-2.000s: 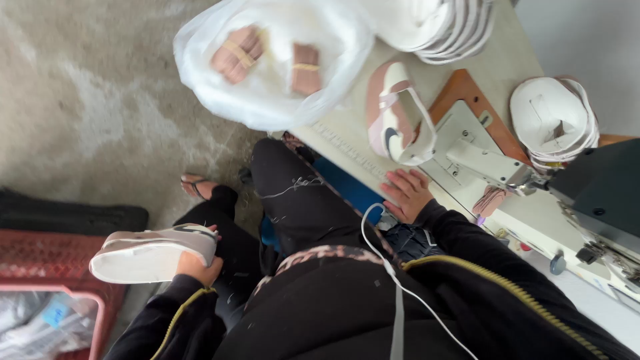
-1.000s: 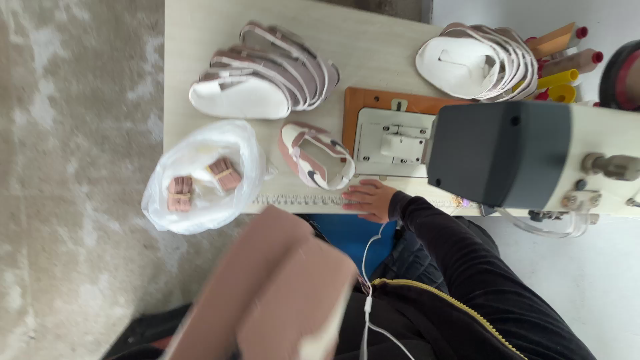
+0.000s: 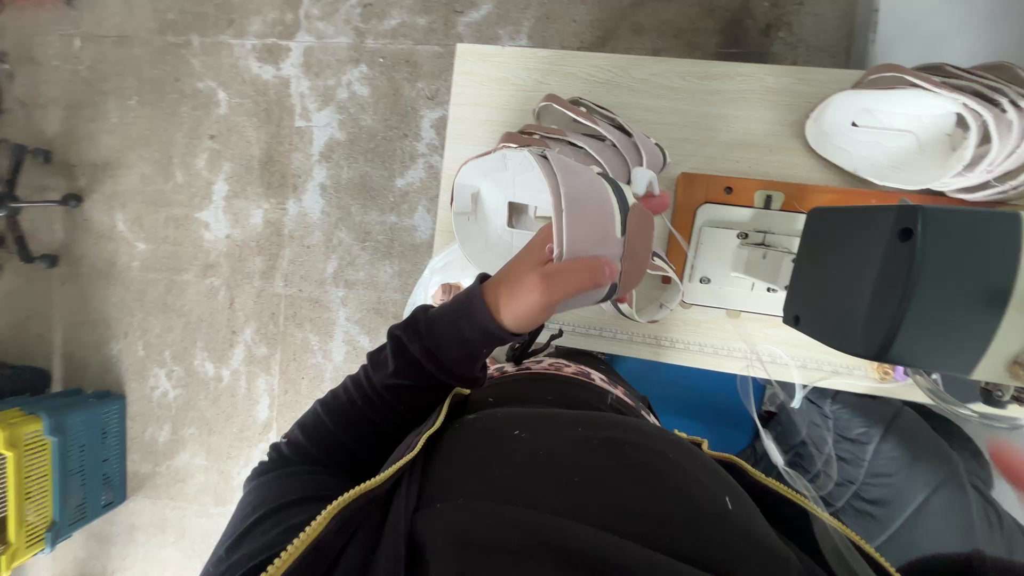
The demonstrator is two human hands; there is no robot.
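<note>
My left hand (image 3: 532, 284) grips a pink and white shoe upper (image 3: 588, 224) by its side, thumb on the outer face and the other fingers mostly hidden behind. The white underside of this upper, with a square opening, faces left. Behind it lies a row of similar shoe uppers (image 3: 596, 136) on the table. Another upper (image 3: 658, 292) rests just right of my left hand, partly covered. Of my right hand (image 3: 1006, 464), only blurred fingertips show at the right edge, below the sewing machine head (image 3: 904, 288); whether it holds anything is hidden.
The sewing machine's metal plate (image 3: 744, 256) sits in an orange surround. More nested uppers (image 3: 900, 140) stand at the table's back right. A clear plastic bag (image 3: 428, 280) lies behind my left arm. A ruler strip (image 3: 704, 336) runs along the near edge. Plastic crates (image 3: 88, 464) stand on the floor.
The upper in my left hand has moved from low in view to over the table, in front of the row. My right hand has left the table edge beside the machine plate.
</note>
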